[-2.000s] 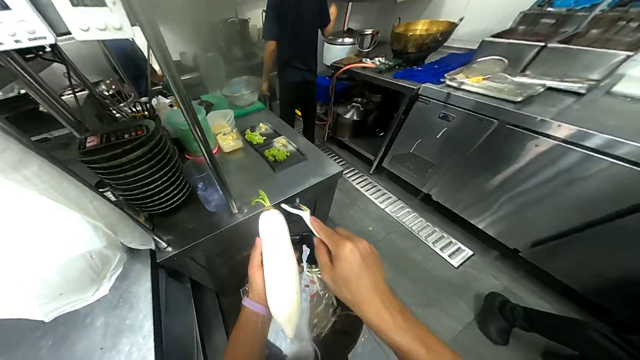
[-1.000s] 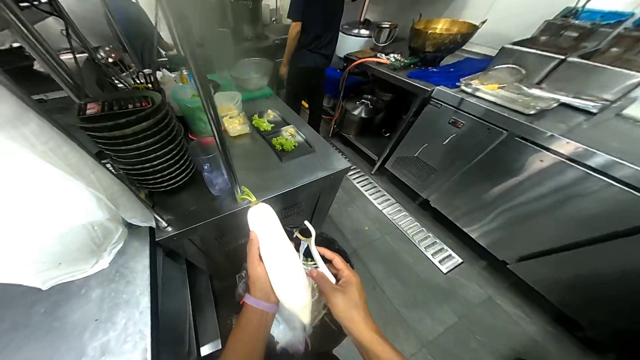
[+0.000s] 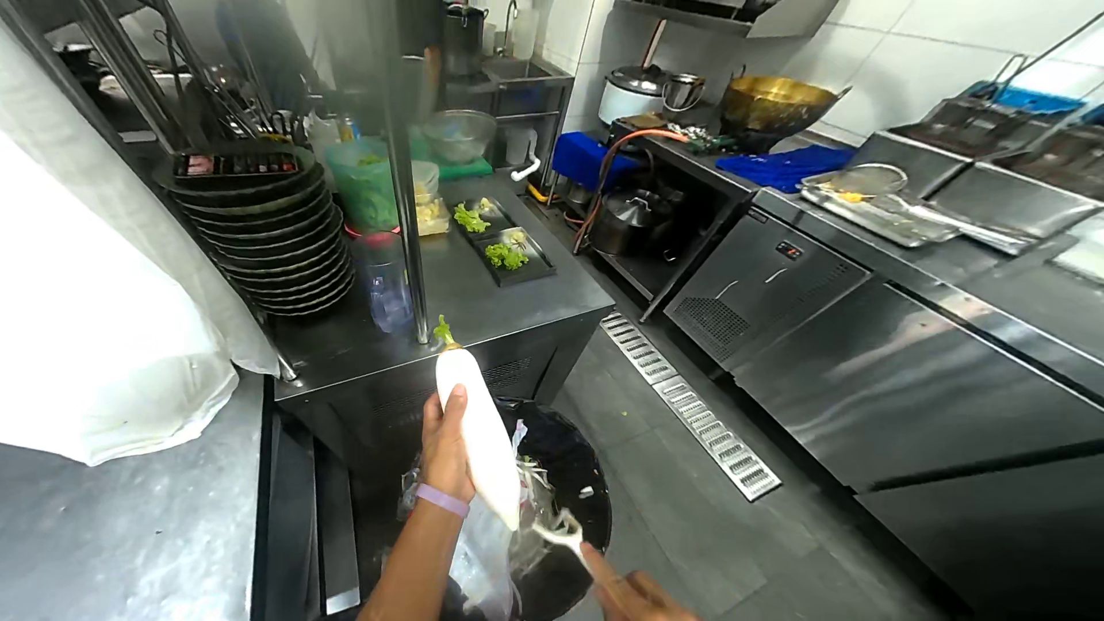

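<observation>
A long white daikon radish [image 3: 479, 431] with a short green leafy top slants over a black-lined bin [image 3: 595, 483]. My left hand [image 3: 447, 444], with a lilac band at the wrist, grips it along its left side. At the lower right my right hand [image 3: 634, 595] holds a white Y-shaped vegetable peeler [image 3: 565, 533], whose head is close to the radish's lower tip. Whether peeler and radish touch is hard to tell. Beneath them, clear plastic bags [image 3: 483, 552] and pale peelings lie in the bin.
A steel counter [image 3: 517, 306] beyond the bin holds a stack of black plates [image 3: 259, 233], a blue-tinted clear cup [image 3: 388, 285] and black trays with lettuce [image 3: 522, 267]. A metal post [image 3: 405, 190] rises at its edge. Steel refrigerated cabinets [image 3: 862, 371] line the right; white cloth [image 3: 112, 328] hangs left.
The right hand with the peeler has moved from beside the radish's upper part down to near its lower tip. The person standing at the back is no longer plainly in view.
</observation>
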